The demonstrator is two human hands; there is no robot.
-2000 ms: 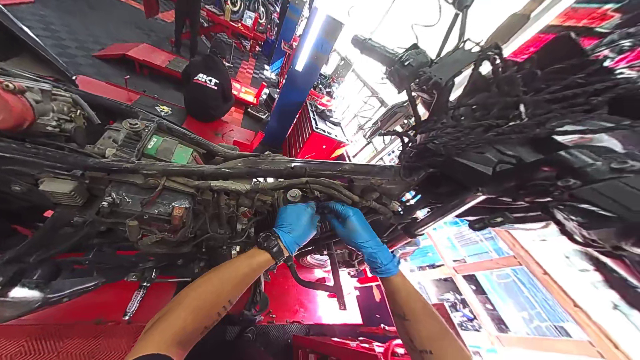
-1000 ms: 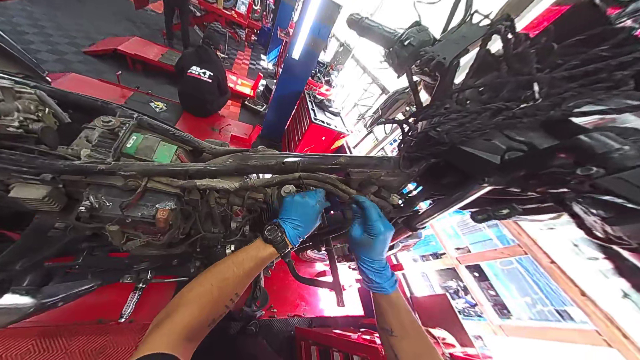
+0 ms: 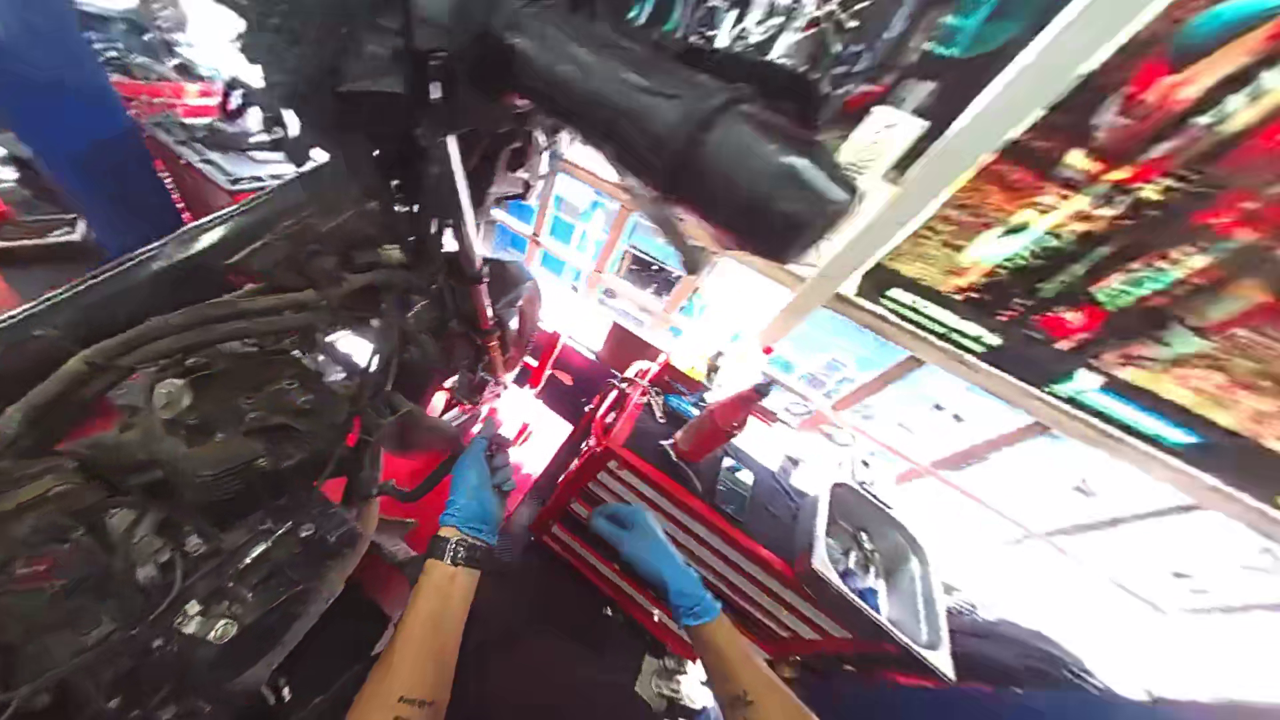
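Note:
A stripped motorcycle frame with its engine fills the left side, its wiring and hoses exposed. My left hand, in a blue glove with a black watch at the wrist, is beside the engine and close to a black hose; its fingers look curled around something small and dark that I cannot identify. My right hand, also in a blue glove, hovers over the drawer fronts of a red tool chest, fingers loosely bent, and nothing shows in it. Whether it touches a drawer is unclear. The view is blurred.
On the chest's top lie a red bottle-like object and assorted small items. A metal tray holding parts is at the chest's right end. A black handlebar grip juts across above. A blue post rises at the far left.
Both hands have left the wiring on the motorcycle frame; they are now apart, the right one over the tool chest. The view has swung strongly to the right.

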